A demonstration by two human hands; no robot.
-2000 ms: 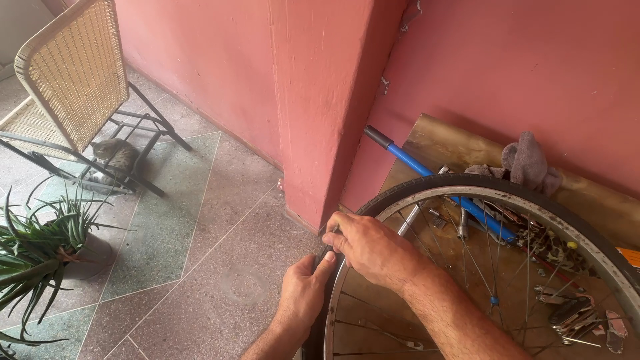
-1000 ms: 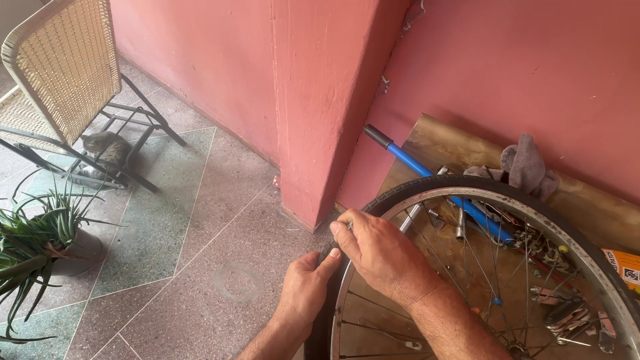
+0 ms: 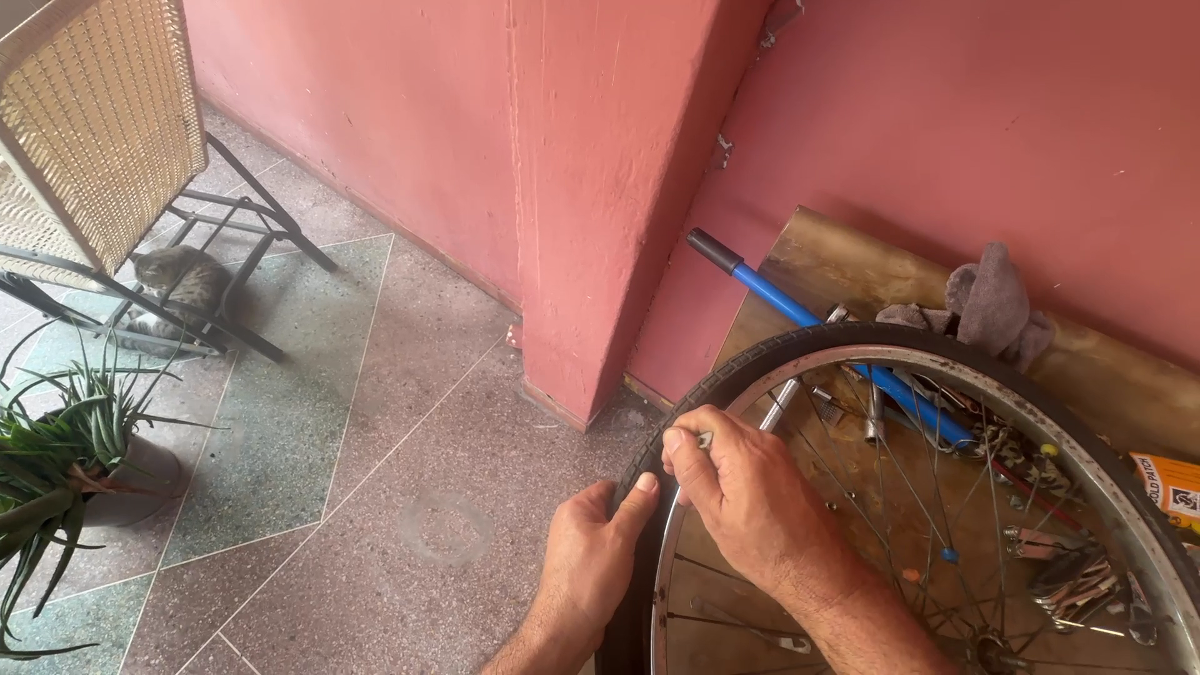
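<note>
A spoked bicycle wheel with a black tire (image 3: 769, 352) and a worn metal rim (image 3: 994, 370) stands at lower right. My left hand (image 3: 595, 553) is closed round the tire's left side, its thumb on the sidewall. Just above and to the right, my right hand (image 3: 741, 487) pinches a small light-coloured tool (image 3: 705, 439) at the rim's edge; only its end shows between the fingers, so its kind is unclear. A blue spoke bead (image 3: 949, 555) sits among the spokes near the hub (image 3: 994, 652).
Behind the wheel, a brown board (image 3: 1116, 370) bears a blue hand pump (image 3: 778, 298), a grey cloth (image 3: 996, 305), a multi-tool (image 3: 1078, 586) and an orange box (image 3: 1167, 487). A pink pillar (image 3: 600, 216) rises ahead. At left are a woven chair (image 3: 103, 122), a cat (image 3: 183, 281) and a potted plant (image 3: 136, 478).
</note>
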